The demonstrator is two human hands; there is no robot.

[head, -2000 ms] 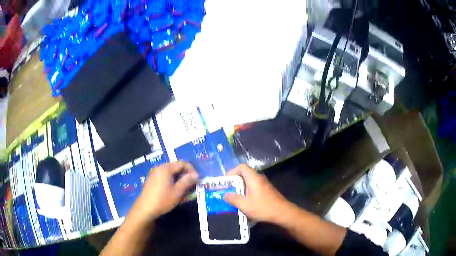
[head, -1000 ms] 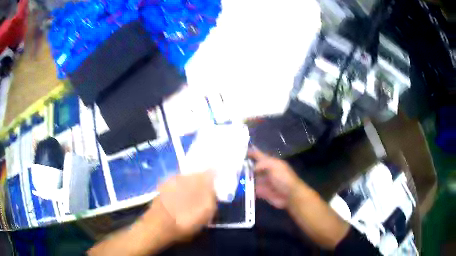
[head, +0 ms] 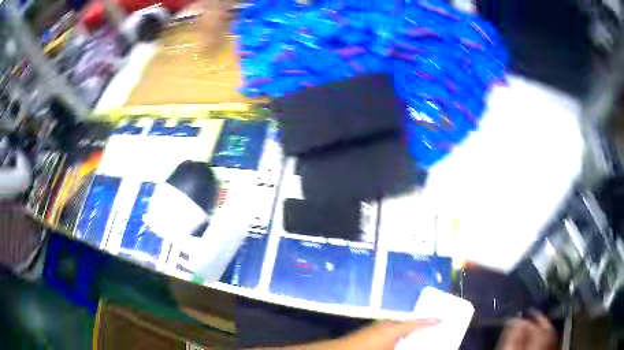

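Note:
My left hand [head: 393,333] is at the bottom edge, partly cut off, with its fingers on a flat white rounded piece [head: 443,320], which looks like the back cover. The piece is at the bench's front edge; whether a housing is under it cannot be told. My right hand [head: 528,333] is blurred and cut off at the bottom right, apart from the white piece. Whether it holds anything cannot be told.
Black foam sheets [head: 342,116] lie before a large heap of blue battery packs [head: 328,41]. A bright white stack [head: 513,171] is at right. A white-and-black unit [head: 178,212] stands at left. Grey-white boxes [head: 568,239] are at far right, blurred.
The view has swung left, so bench items appear further right. A white piece came over the open housing; the blue and black inside no longer shows. My right hand is now apart from it.

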